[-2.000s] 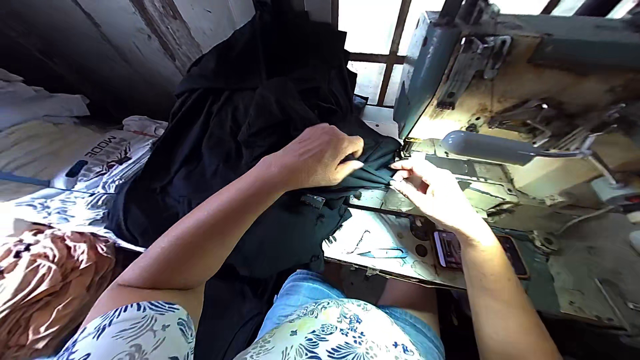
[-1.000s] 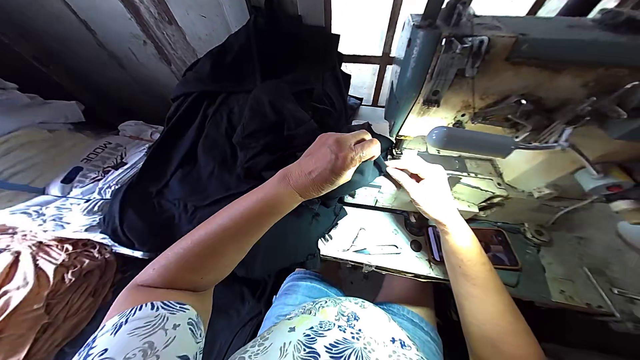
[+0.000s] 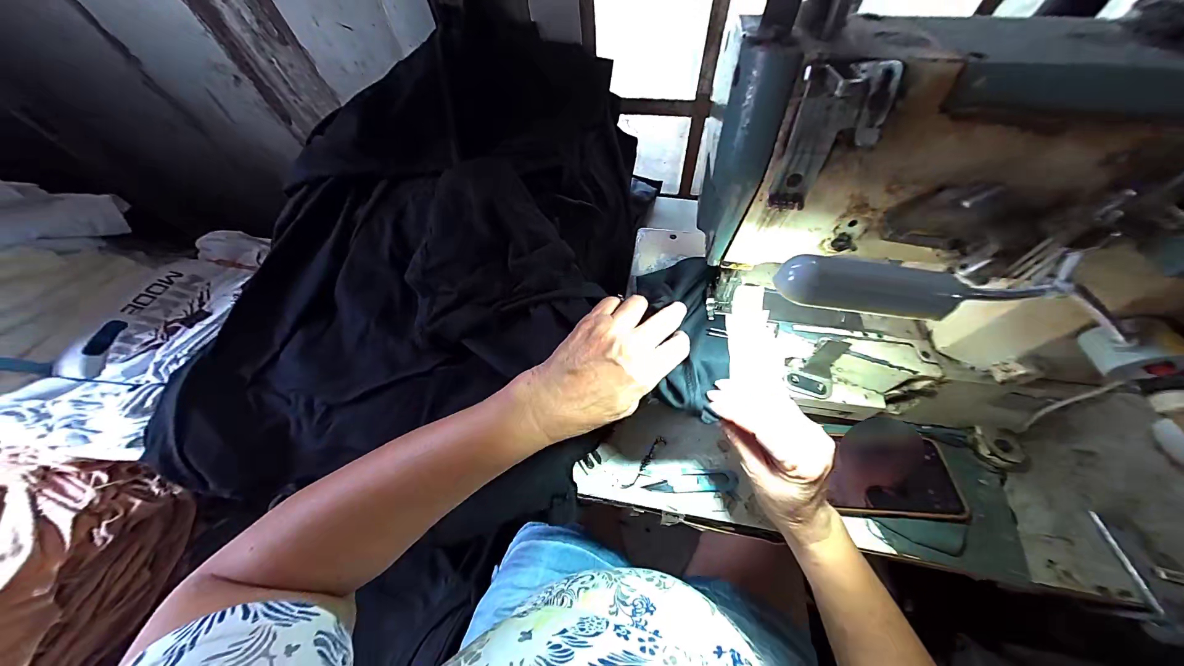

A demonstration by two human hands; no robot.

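Observation:
A large heap of black fabric (image 3: 462,250) covers the left of the work surface, and one edge of it runs to the needle area of an industrial sewing machine (image 3: 832,185). My left hand (image 3: 610,365) lies on that fabric just left of the needle area, fingers curled and pressing it. Brightly lit, my right hand (image 3: 772,421) holds the near edge of the cloth between thumb and fingers, in front of the needle area. The needle itself cannot be made out.
A smartphone (image 3: 897,476) lies right of my right wrist. Small thread snips (image 3: 689,482) rest at the table's near edge. A grey rounded machine part (image 3: 865,285) juts out above the bed. Brown fabric (image 3: 102,555) and a printed plastic bag (image 3: 157,305) are at the left.
My right hand has turned and its fingers now point forward beside the needle area. My left hand has moved slightly back from the machine, its fingers less bunched.

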